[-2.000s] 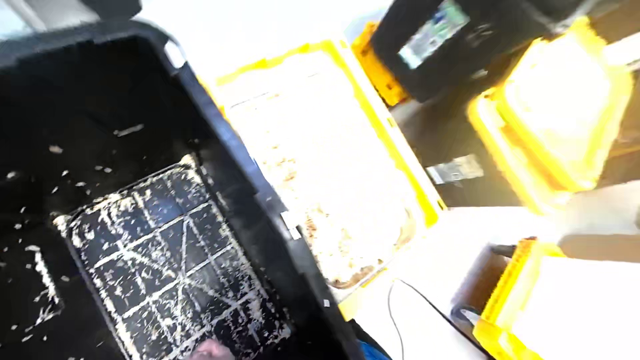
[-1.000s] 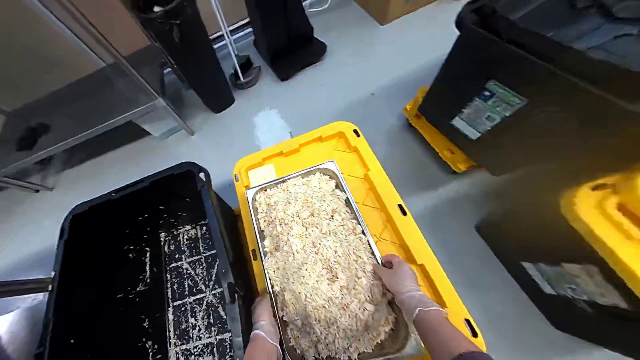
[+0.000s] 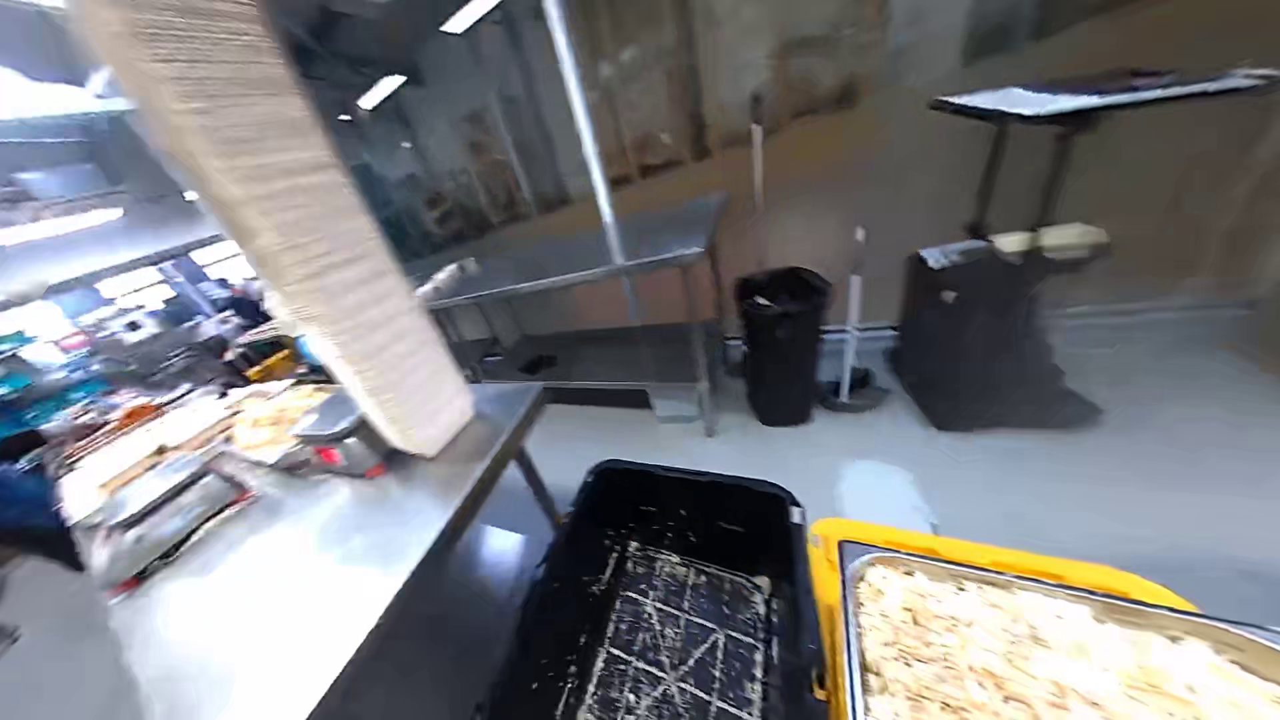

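Note:
Neither of my hands shows in the head view now. A metal pan filled with pale shredded food (image 3: 1060, 650) rests over a yellow lid (image 3: 960, 545) at the lower right, its near part cut off by the frame. To its left stands a deep black plastic tote (image 3: 690, 480), with pale scraps scattered over its ribbed bottom. Whether my hands touch the pan is hidden below the frame edge.
A steel table (image 3: 290, 560) runs along the left, bearing pans of food and a pale square column. Behind are a steel shelf table (image 3: 590, 260), a black trash bin (image 3: 783, 350), a long-handled dustpan (image 3: 850, 390) and a black wheeled stand (image 3: 980, 340).
The view has swung up and left by a large amount. Both gloved hands, at the pan's sides one second ago, are out of view.

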